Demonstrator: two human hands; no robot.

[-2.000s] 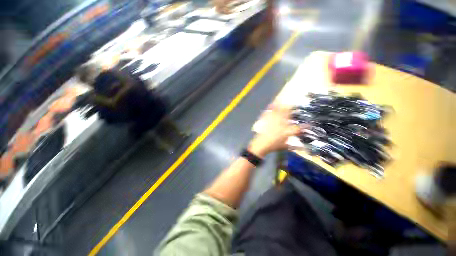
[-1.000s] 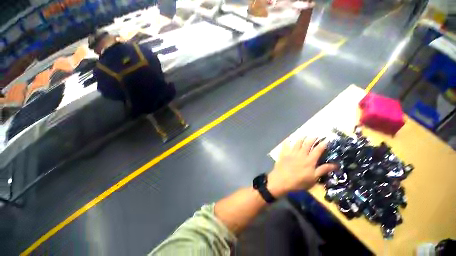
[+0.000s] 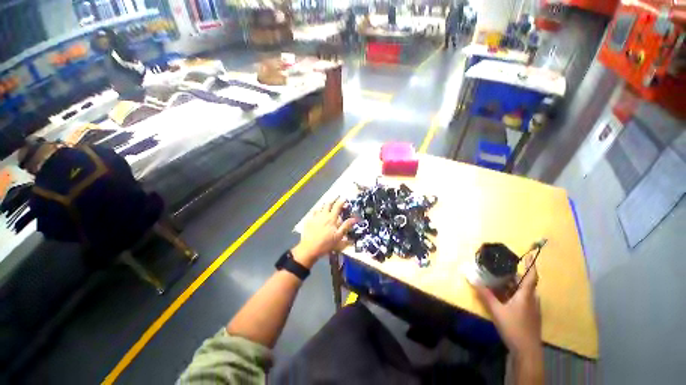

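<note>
A loose pile of small black-and-silver fittings (image 3: 391, 222) lies on the tan work table (image 3: 489, 195). My left hand (image 3: 326, 227) is at the pile's left edge, palm down with fingers spread, touching the nearest fittings; no fitting shows held in it. A jar (image 3: 496, 259) with pale sides and a crusted black top stands right of the pile. My right hand (image 3: 517, 304) is around the jar's near right side. A thin dark brush (image 3: 532, 256) slants up beside the jar at my right fingertips. I cannot tell whether the fingers grip the jar or the brush.
A pink box (image 3: 399, 159) stands behind the pile. A person (image 3: 86, 188) sits at a long bench (image 3: 188, 135) on the left. A yellow line (image 3: 248, 233) crosses the grey floor. Orange machinery (image 3: 647, 45) and a grey wall with sheets are at the right. More tables stand behind.
The view has swung up and right, bringing the whole table into sight. My right hand has come into view at the jar. My left hand stays at the pile's left side.
</note>
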